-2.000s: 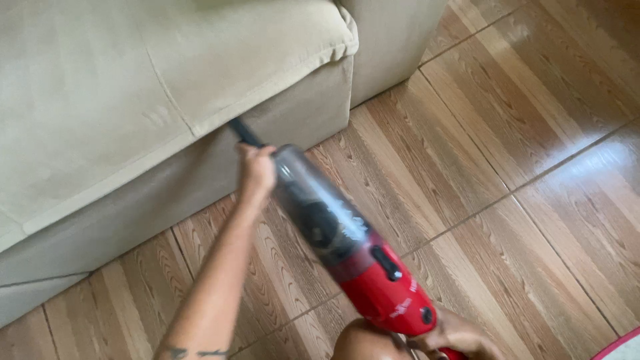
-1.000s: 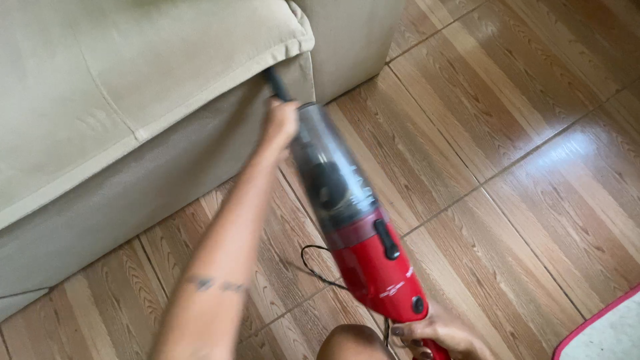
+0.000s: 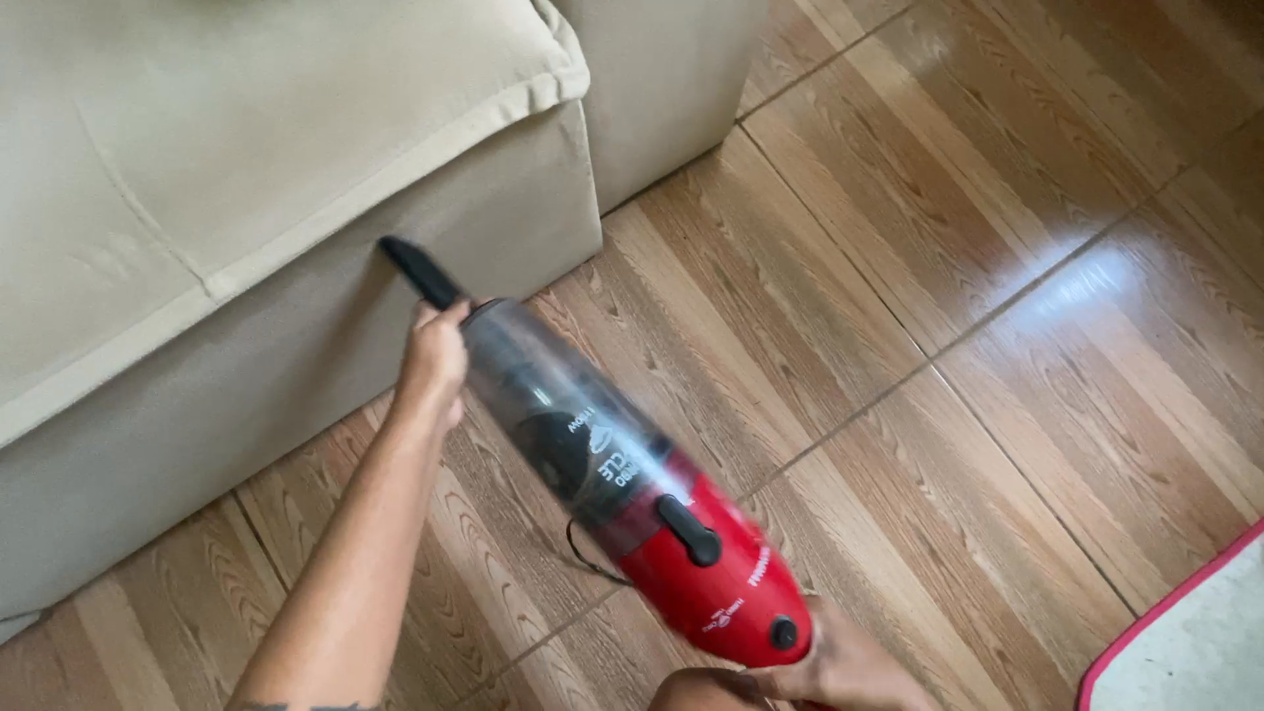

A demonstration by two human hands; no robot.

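A red handheld vacuum cleaner [image 3: 721, 563] with a clear dust container lies slantwise across the middle of the view. My left hand [image 3: 437, 360] grips its front end, at the base of the black crevice nozzle [image 3: 420, 272]. The nozzle's tip is at the front face of the beige fabric sofa [image 3: 464, 207], just below the overhanging seat edge; whether it touches cannot be told. At the bottom, my right hand [image 3: 839, 662] holds the rear end of the vacuum cleaner, its handle mostly hidden.
Wood-patterned floor tiles [image 3: 829, 326] spread below and right of the sofa. A pale rug with a red border [image 3: 1185, 632] lies at the lower right. A thin dark cord [image 3: 592, 565] shows beside the vacuum cleaner. A bare knee [image 3: 706, 688] is at the bottom edge.
The nozzle's tip, hidden at the underside of the seat edge before, now shows in front of the sofa's face. Both hands have kept their hold on the vacuum cleaner. The view has shifted somewhat.
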